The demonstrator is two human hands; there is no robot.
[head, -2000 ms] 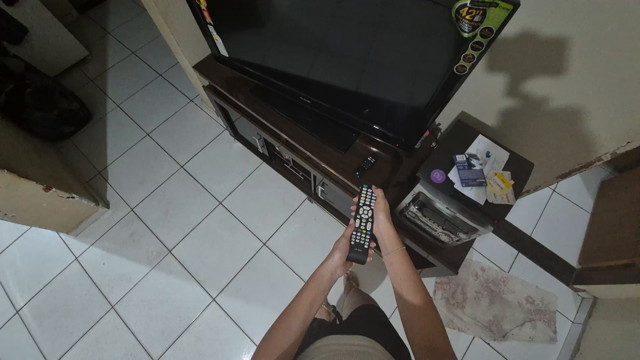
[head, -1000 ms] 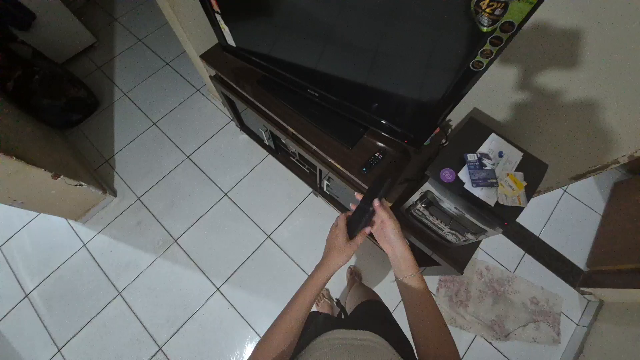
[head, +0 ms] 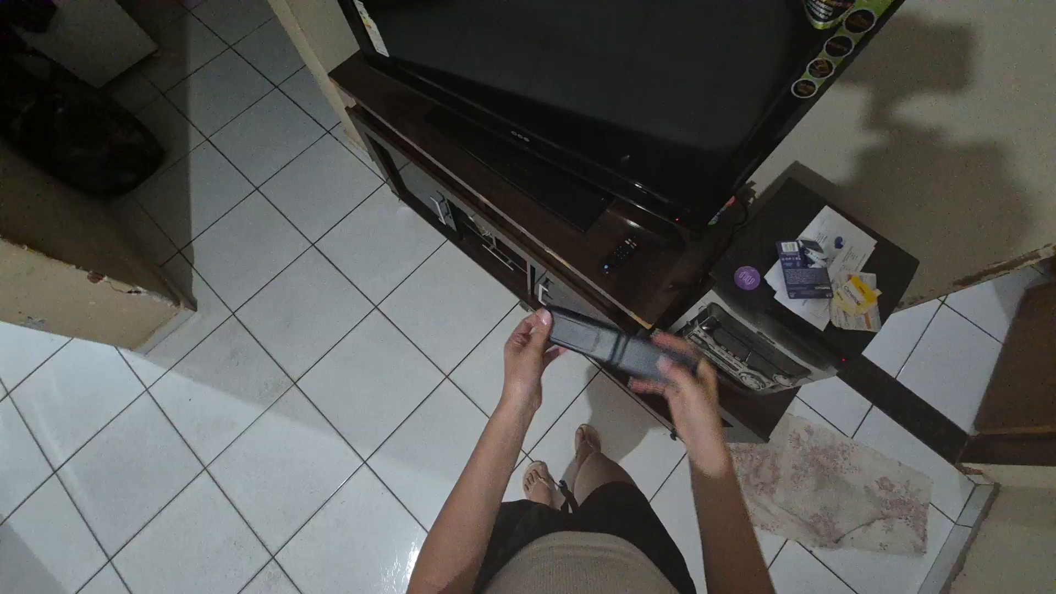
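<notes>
Both of my hands hold a black remote control, its smooth back side turned up and slightly blurred. My left hand pinches its left end between thumb and fingers. Around its right end are the fingers of my right hand. Beyond the hands, a smaller black remote lies on the dark wooden TV stand, in front of a large flat-screen television.
Right of the stand, a silver stereo sits beside a dark surface bearing papers, a blue box and a purple round item. A floral mat lies on the tiled floor. A wall edge juts in at left.
The held remote has turned from its button side to its back and now lies crosswise between my hands. My hands have moved apart to its two ends.
</notes>
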